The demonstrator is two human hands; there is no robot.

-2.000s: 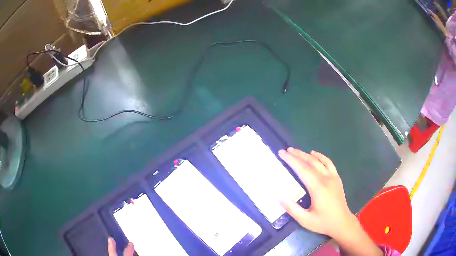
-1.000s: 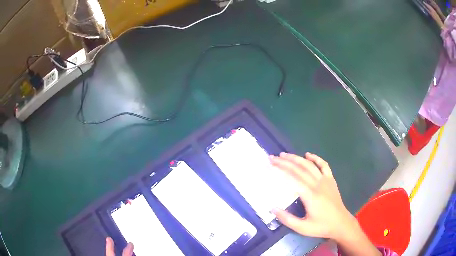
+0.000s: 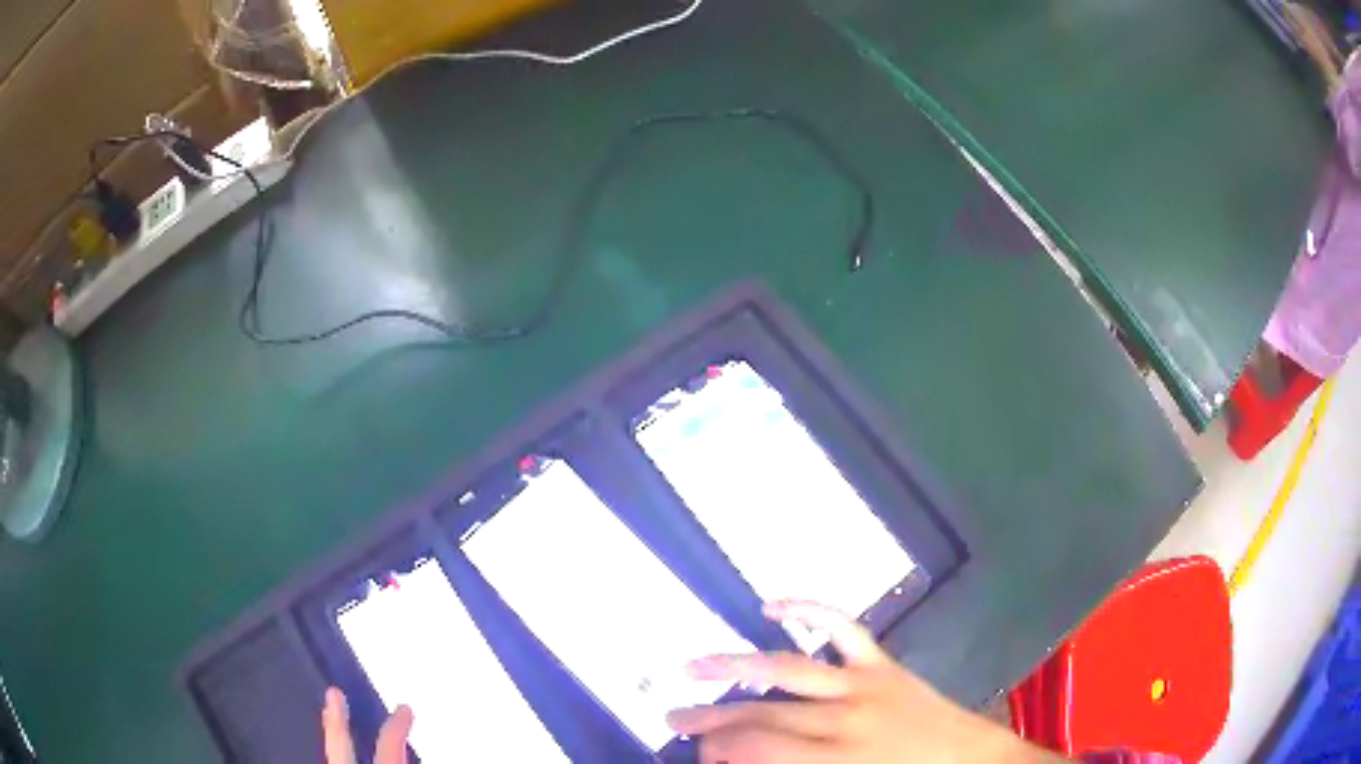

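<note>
A black phone tray (image 3: 246, 699) lies tilted on the green bench. Three smartphones with bright white screens lie in its slots: a right one (image 3: 776, 485), a middle one (image 3: 582, 575) and a left one (image 3: 433, 664). The slot at the far left shows plain dark. My right hand (image 3: 806, 690) is over the lower ends of the middle and right phones, fingers apart, holding nothing. My left hand (image 3: 366, 731) is cut off by the bottom edge; two fingertips show apart at the left phone's side. Whether they touch it is unclear.
A thin black cable (image 3: 560, 276) curves behind the tray. A power strip (image 3: 164, 239) with plugs and a fan base (image 3: 42, 433) are at the left. A white cord (image 3: 508, 57) runs along the back. A red stool (image 3: 1149, 657) and a person's pink sleeve (image 3: 1321, 291) are at the right.
My right hand has moved left and down from the right phone's edge to the lower ends of the middle and right phones. Faint coloured marks now show on the right screen.
</note>
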